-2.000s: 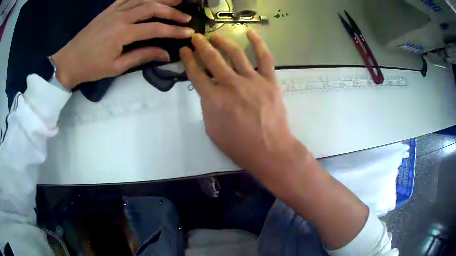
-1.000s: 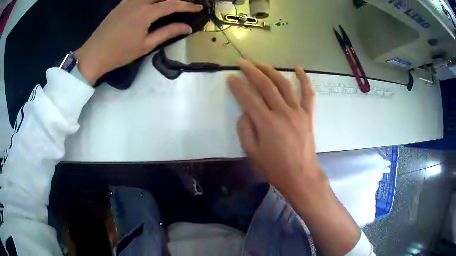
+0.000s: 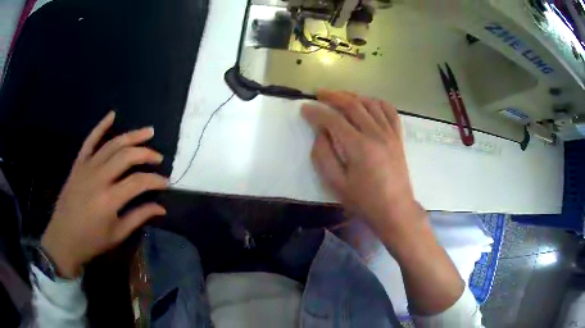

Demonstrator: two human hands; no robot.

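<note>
A large black fabric panel [image 3: 122, 70] lies at the left of the machine table and hangs over its front edge. My left hand [image 3: 115, 186] rests on the panel's lower part with its fingers spread. A loose dark thread [image 3: 204, 131] runs from the panel's edge to a black rounded piece [image 3: 240, 83] at the corner of the machine bed. My right hand [image 3: 362, 147] is over the table's front part, its fingertips at the bed edge beside a narrow dark strip [image 3: 279, 91]; whether it pinches anything cannot be told. The needle area [image 3: 327, 38] is lit, with no fabric under it.
Red-handled thread snips [image 3: 457, 109] lie on the bed at the right, in front of the cream machine head [image 3: 513, 57]. A blue basket [image 3: 491, 256] with white sheets [image 3: 455, 246] stands below the table at the right. A printed ruler runs along the table front.
My left hand and the black panel have moved away from the needle, to the left and towards me. The thread now stretches across the white table. My right hand has moved from beside the needle to the bed edge.
</note>
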